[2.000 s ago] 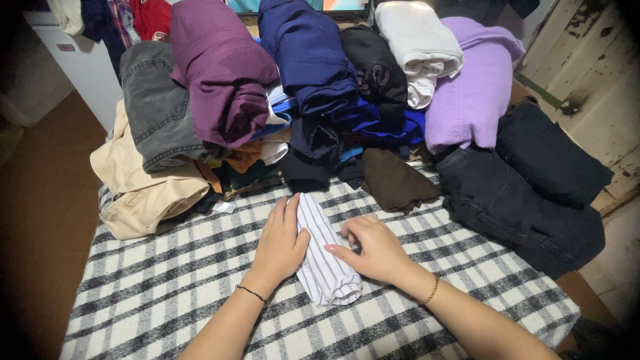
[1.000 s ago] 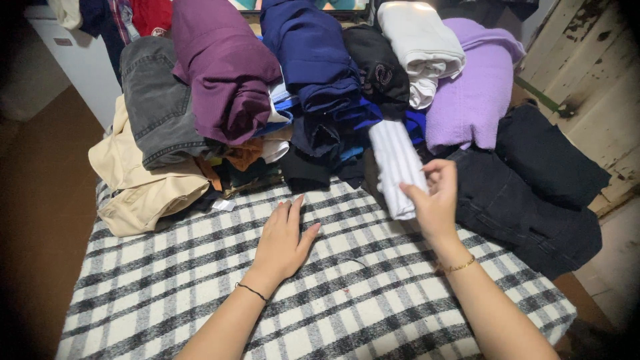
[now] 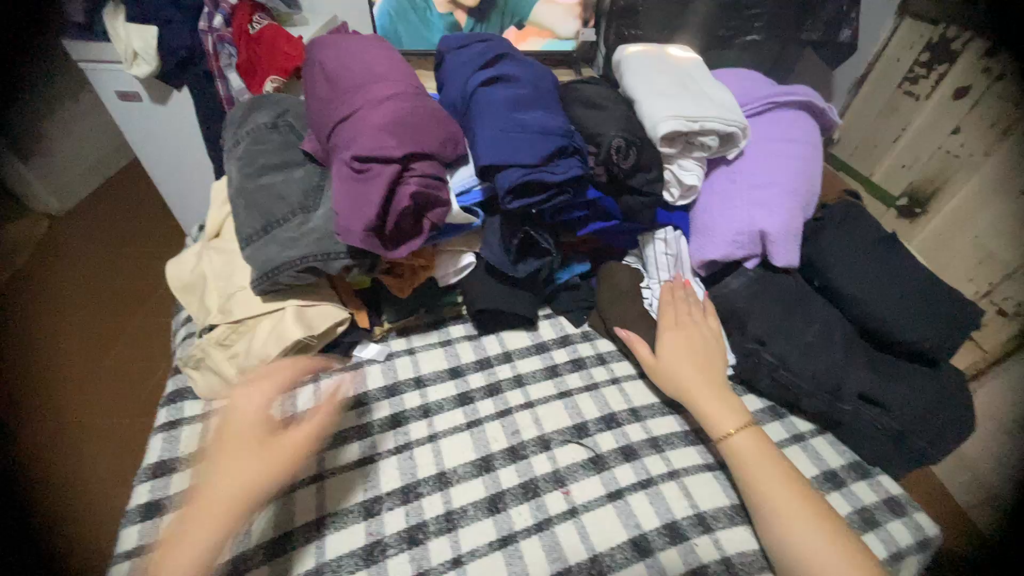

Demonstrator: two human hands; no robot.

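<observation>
My right hand [image 3: 684, 344] rests flat on a rolled white striped garment [image 3: 668, 256], fingers pointing away. That garment lies between a dark brown garment [image 3: 620, 300] and folded black jeans [image 3: 832, 360]. Blurred by motion, my left hand [image 3: 280, 416] is over the near left of the checked cloth [image 3: 496, 448], thumb and fingers apart, holding nothing. Closest to it is a beige garment [image 3: 248, 320], under rolled grey jeans [image 3: 280, 192]. Rolled purple [image 3: 376, 128], navy [image 3: 512, 120], white [image 3: 680, 100] and lilac [image 3: 760, 168] garments lie along the pile.
A black rolled garment [image 3: 888, 280] lies at the right edge. Behind the pile is a lit screen [image 3: 480, 24]. A white cabinet [image 3: 148, 136] with red clothing [image 3: 268, 48] on top stands at the back left, and a worn wooden door [image 3: 936, 136] is at the right.
The striped roll was between both hands on the checked cloth, then lifted in my right hand; now it lies among the pile under that hand. My left hand has moved left.
</observation>
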